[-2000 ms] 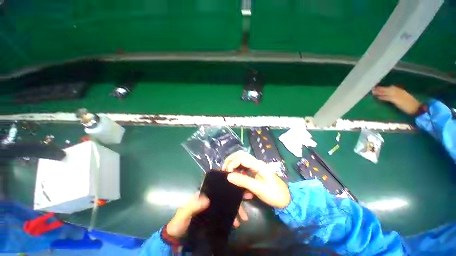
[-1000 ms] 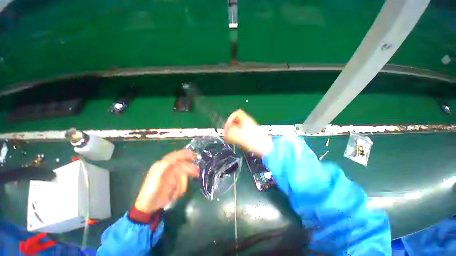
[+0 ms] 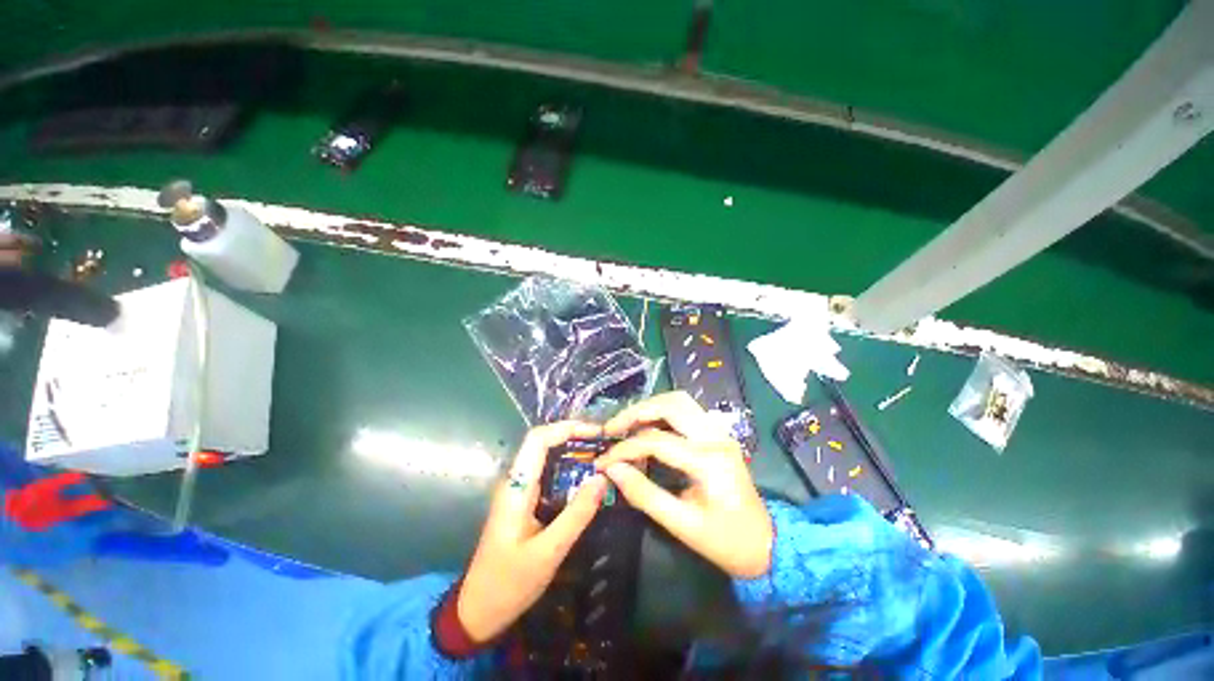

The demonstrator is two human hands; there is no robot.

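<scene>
A black open phone unit [image 3: 593, 572] is held at the bench edge, its inner side up, with circuitry and orange marks at its upper end. My left hand [image 3: 526, 532] grips its upper left side, thumb on the upper end. My right hand [image 3: 699, 492] has thumb and fingertips together at the upper right of the same end. Any small part between the fingertips is too small to tell. A clear plastic bag [image 3: 566, 349] with dark pieces lies just beyond my hands. Two more open units, one nearer [image 3: 706, 359] and one further right [image 3: 839, 452], lie on the bench.
A white box [image 3: 147, 386] and a white bottle [image 3: 246, 246] stand at left. A crumpled white piece [image 3: 795, 359] and a small zip bag [image 3: 992, 399] lie right. Beyond the chipped white rail [image 3: 439, 246], phone units [image 3: 543, 153] lie on the belt. A pale post slants at right.
My right hand has come back from the belt's rail and my left hand from the bag. Both are now on a phone unit with its inner side up. The view has tilted.
</scene>
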